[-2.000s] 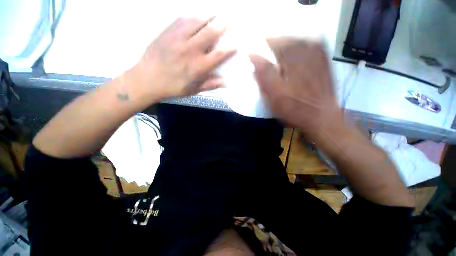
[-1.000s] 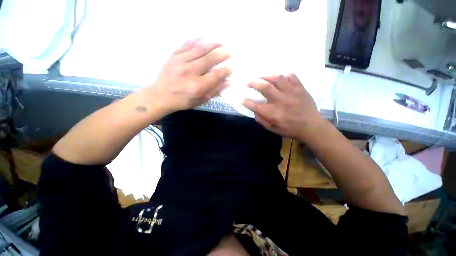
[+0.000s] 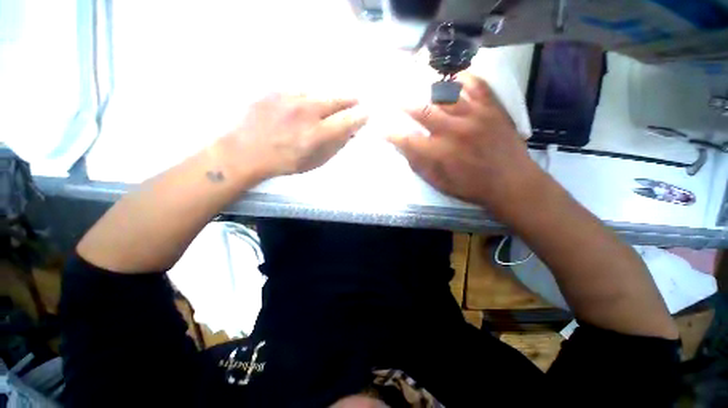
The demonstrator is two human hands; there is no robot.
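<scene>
A white cut piece (image 3: 375, 171) lies on the white table under my hands, so blown out that its edges barely show. My left hand (image 3: 299, 134) rests on its left part, fingers pointing right. My right hand (image 3: 463, 139) is on its right part, fingertips near the needle area. Whether either hand pinches the cloth cannot be told. The sewing machine (image 3: 623, 28) shows at the top right. Its needle area (image 3: 451, 60), with a small grey piece below, is just above my right fingers and partly hides them.
A stack of white pieces (image 3: 48, 88) lies at the table's left. A dark phone (image 3: 565, 92) with a white cable and thread snips (image 3: 664, 191) lie at the right. A ruled scale (image 3: 343, 212) runs along the front edge. White cloth (image 3: 219, 275) hangs below.
The view has shifted, so the machine head now shows at the top and the table edge sits lower. My hands stay over the white cloth, now close to the needle area.
</scene>
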